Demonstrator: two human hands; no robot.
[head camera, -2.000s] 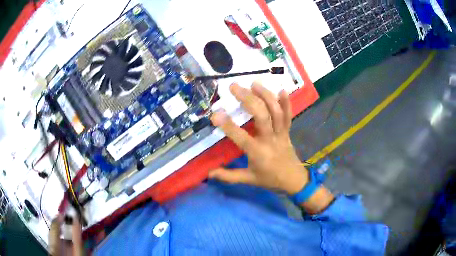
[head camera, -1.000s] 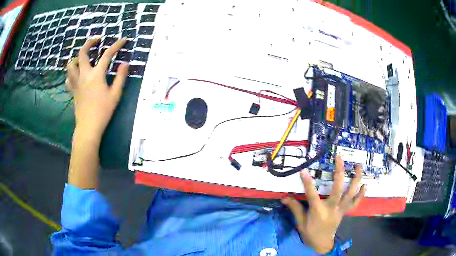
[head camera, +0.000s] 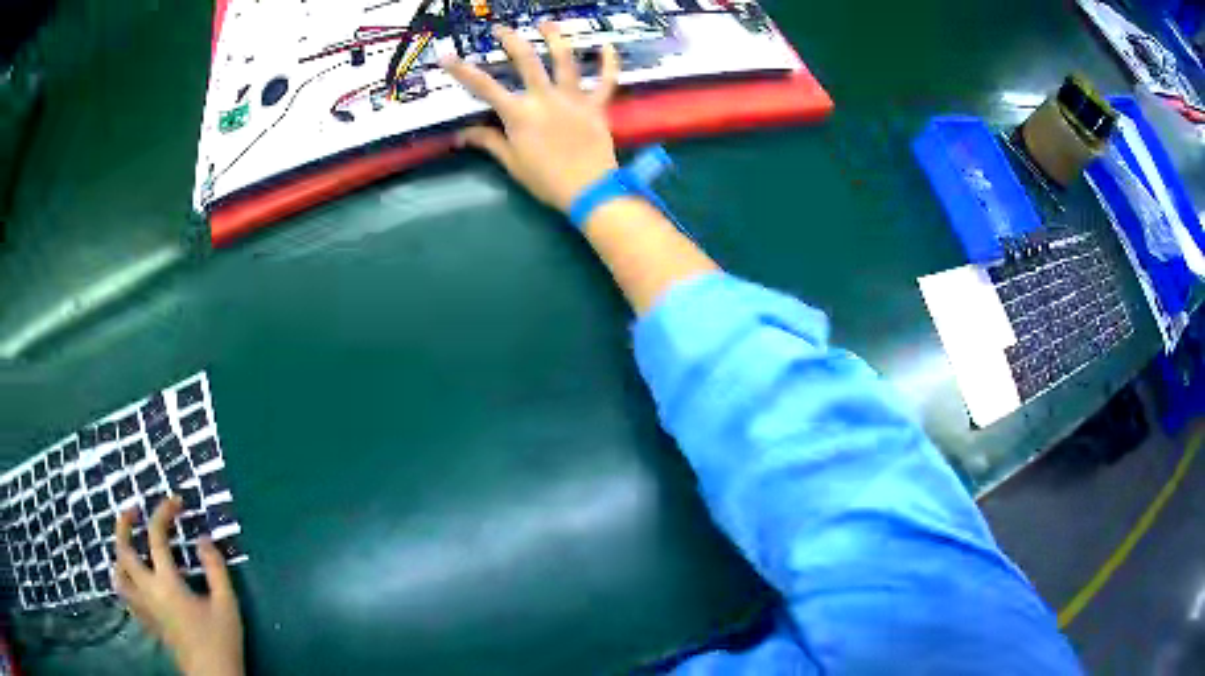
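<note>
The white chassis panel (head camera: 297, 99) with its red-orange edge frame (head camera: 720, 110) lies at the top of the view, cut off by the picture's edge. My right hand (head camera: 548, 126), with a blue wrist strap, lies spread over the panel's near edge, fingertips by the motherboard (head camera: 595, 24). Its fingers are apart and grip nothing visible. My left hand (head camera: 179, 588) is at the bottom left, fingers apart, with fingertips over a white sheet with rows of small black rectangles (head camera: 79, 482). Whether the fingertips touch the sheet is hard to tell.
A green mat (head camera: 436, 383) covers the bench. At the right are a blue bin (head camera: 975, 185), tape rolls (head camera: 1068, 130), a blue tray (head camera: 1147, 198) and another sheet with black rectangles (head camera: 1064, 310). A grey aisle with a yellow line (head camera: 1136, 528) is at the bottom right.
The panel now lies farther from me, at the top of the view, with my right hand at its near edge. My left hand is still over the left sheet, now lower in view.
</note>
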